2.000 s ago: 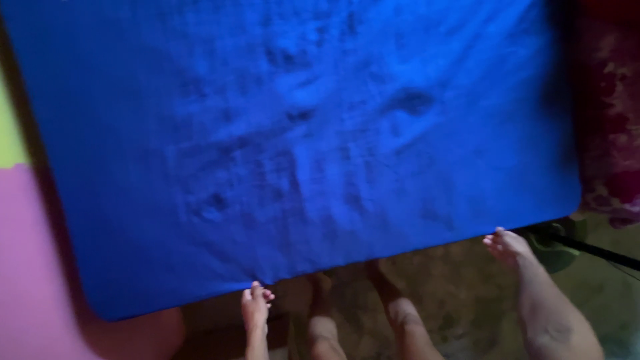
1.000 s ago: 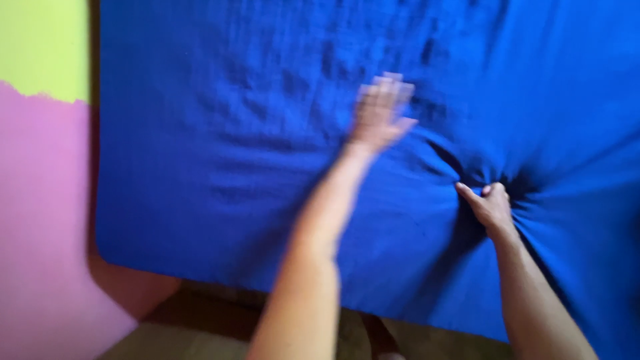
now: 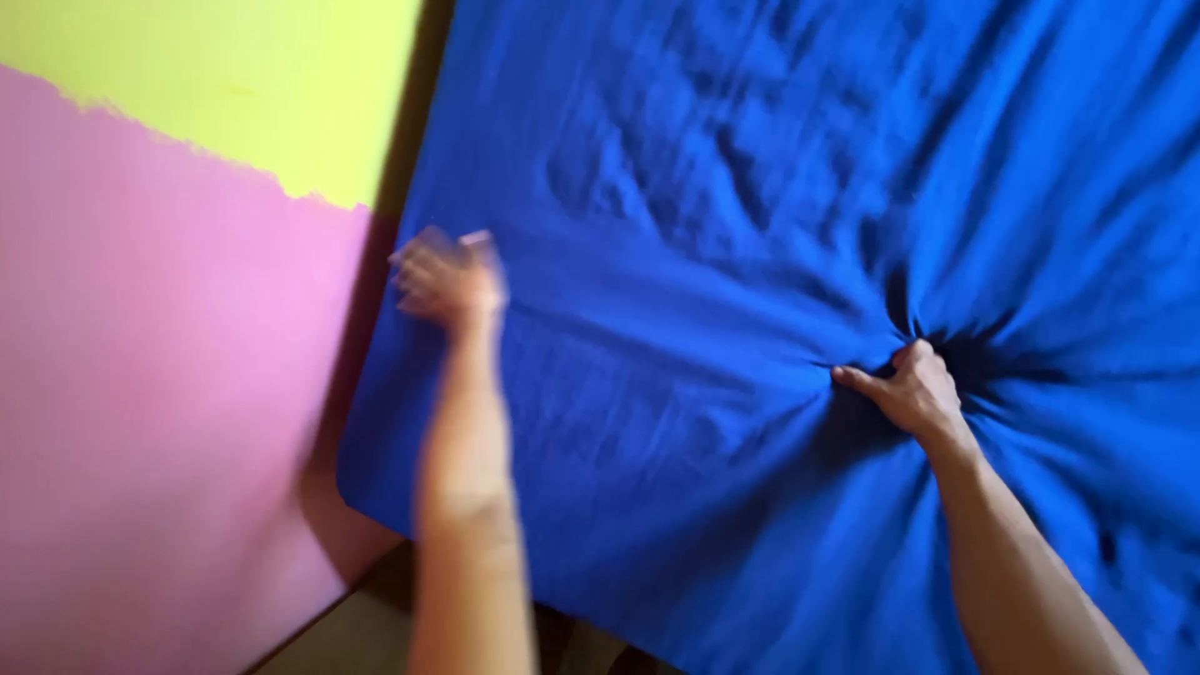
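A blue fabric sheet (image 3: 656,394) covers a mattress and fills the middle and right of the view. My right hand (image 3: 905,389) presses down into the cloth right of centre, thumb out to the left; deep creases spread from it, and its fingertips are hidden in the folds. My left hand (image 3: 455,281), blurred by motion, is over the sheet's left edge beside the wall with its fingers spread. Whether it touches the cloth is unclear. Wrinkles run across the upper part of the sheet.
A wall painted pink (image 3: 169,356) below and yellow-green (image 3: 244,84) above stands close along the left side of the mattress. A dark gap lies between them. Part of the floor (image 3: 347,628) shows below the near left corner.
My left hand has moved left from the middle of the sheet to its edge by the wall. My right hand stays pressed into the cloth; two seconds ago both hands were at the near edge.
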